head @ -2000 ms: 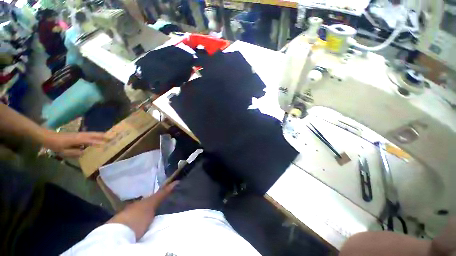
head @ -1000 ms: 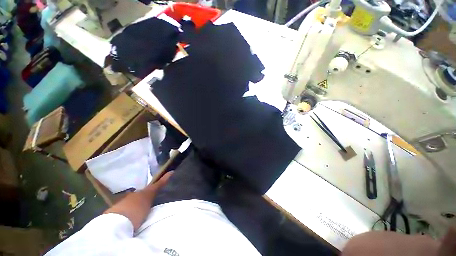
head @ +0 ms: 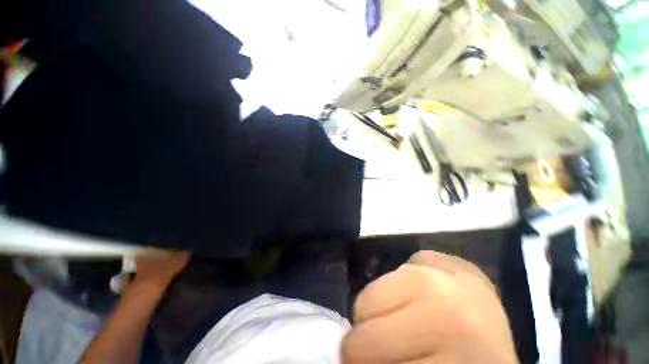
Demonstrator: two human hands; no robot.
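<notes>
Black fabric panels (head: 178, 142) lie overlapping on the white machine table, with a notched edge toward the sewing machine, and reach down to the table's front edge. My left hand (head: 158, 264) is at lower left by the table edge; its fingertips are hidden at the fabric's lower edge, so any hold is unclear. My right hand (head: 430, 309) is large and close to the camera at the bottom, in front of the table edge. Its fingers are curled; whether anything is inside is hidden. It is apart from the panels.
The cream sewing machine (head: 491, 106) stands at upper right. Shears with black handles (head: 452, 183), black snips (head: 420, 153) and dark tweezers (head: 377, 128) lie on its bed. White and black material (head: 562, 284) is at far right. A pale sheet (head: 53, 330) is at lower left.
The view has swung right and closer to the table. My right hand has come further into view with curled fingers. My left hand appears lower left. The carton is mostly out of view.
</notes>
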